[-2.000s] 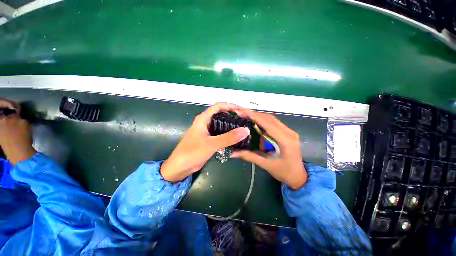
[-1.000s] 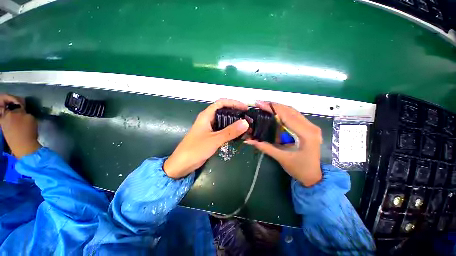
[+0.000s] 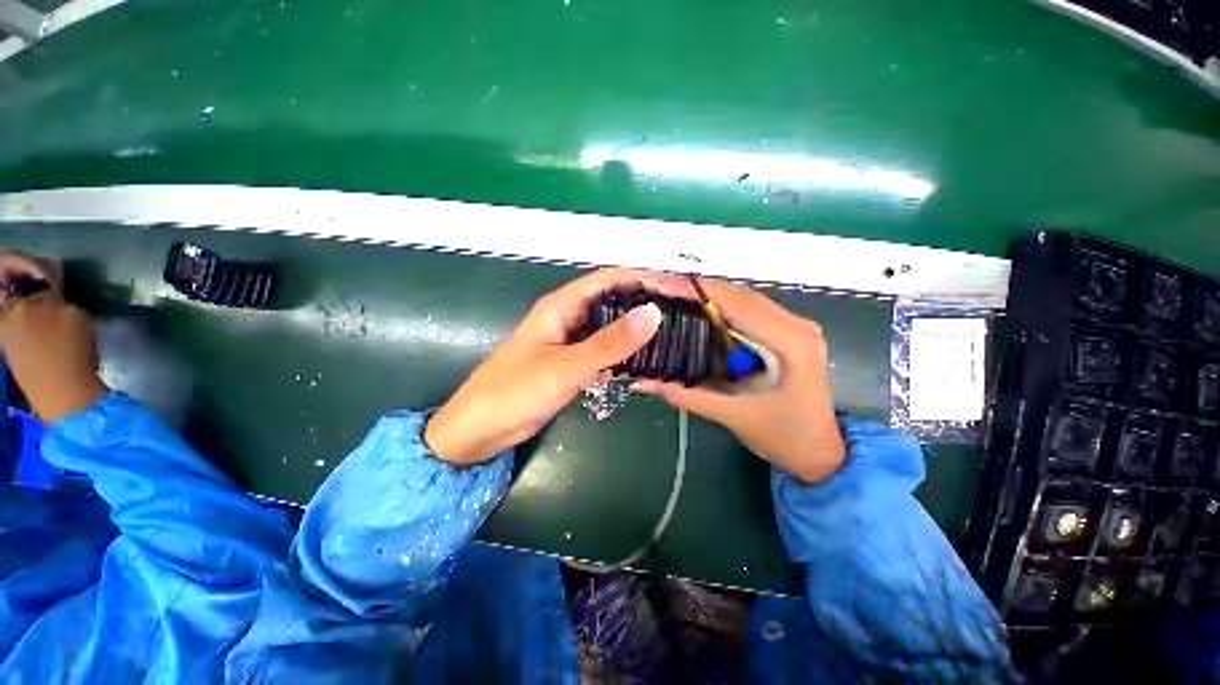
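A black ribbed housing [image 3: 673,337] is held between both hands above the dark green bench, its ridges facing up. My left hand [image 3: 535,364] grips its left side, with the thumb across the top. My right hand [image 3: 769,388] holds its right end. Thin yellowish and dark wires and a blue part [image 3: 744,361] show between the housing and my right palm. A pale grey cable [image 3: 680,488] hangs from the housing and curves down to the bench's front edge. The far side of the housing is hidden by my fingers.
Another ribbed housing [image 3: 221,278] lies at the left. Beyond it are a neighbour's hand [image 3: 51,351] and blue sleeve. A labelled clear bag [image 3: 945,372] and a black compartment tray [image 3: 1024,402] are at the right. A white rail [image 3: 468,228] borders the green belt [image 3: 401,94].
A second ago the housing showed as two ribbed parts with a gap. Now they sit close together as one ribbed block, and my right hand has moved slightly left.
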